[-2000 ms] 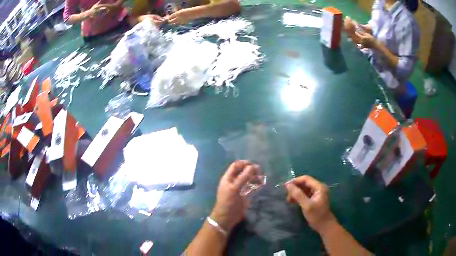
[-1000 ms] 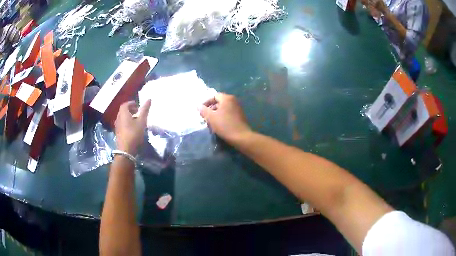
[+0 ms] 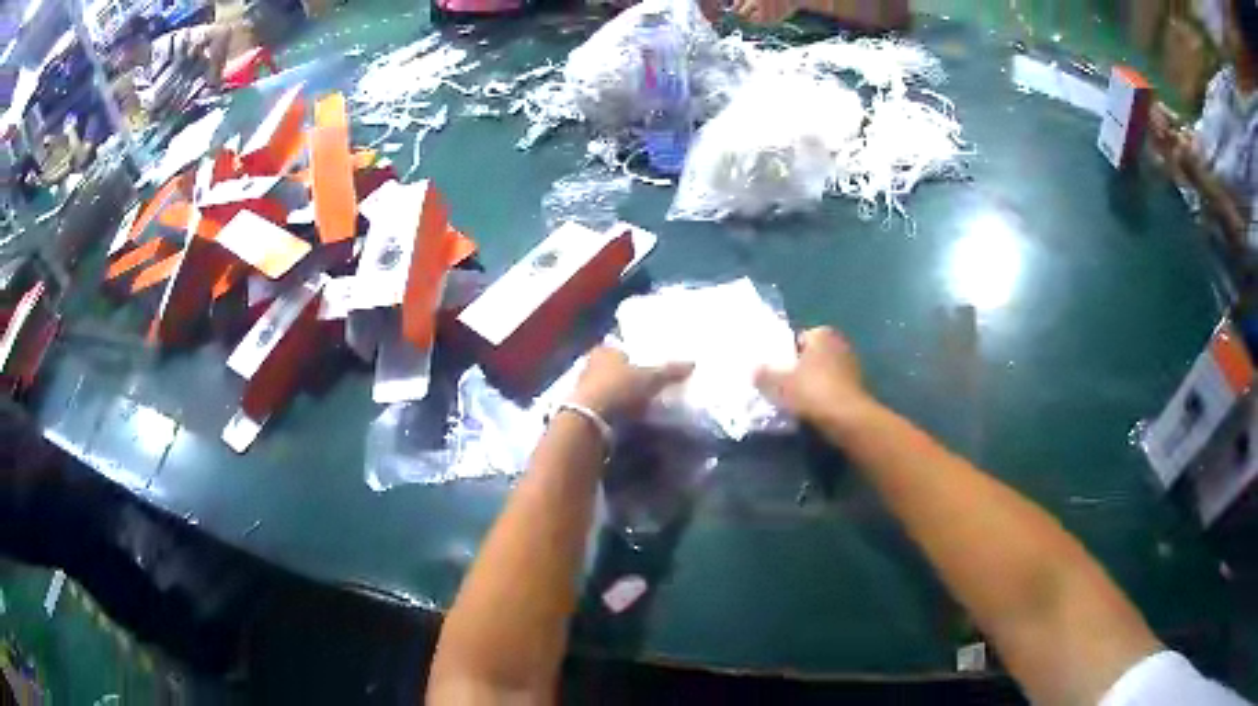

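The stack of new poly bags (image 3: pixel 711 338) lies in front of me on the green table, white and glossy. My left hand (image 3: pixel 629 386) is at its left edge with the thumb reaching over it. My right hand (image 3: pixel 814 381) is at its right edge, thumb on the stack. Both hands appear to grip its edges, though the fingertips are partly hidden. A retail box (image 3: pixel 545 297), white with a dark orange side, lies just left of the stack. A crinkled clear bag (image 3: pixel 462 435) lies left of my left hand.
A pile of retail boxes (image 3: pixel 400 262) lies at left. White cords (image 3: pixel 904 131) and a large clear bag of white parts (image 3: pixel 759 145) lie at the far side. Bagged boxes (image 3: pixel 1197 407) stand at right. A small label (image 3: pixel 625 593) lies near the table edge. Another person's hand (image 3: pixel 1173 145) is at far right.
My hands have moved from an empty clear bag at the centre to the stack of poly bags, one on each side. The camera view has shifted, too.
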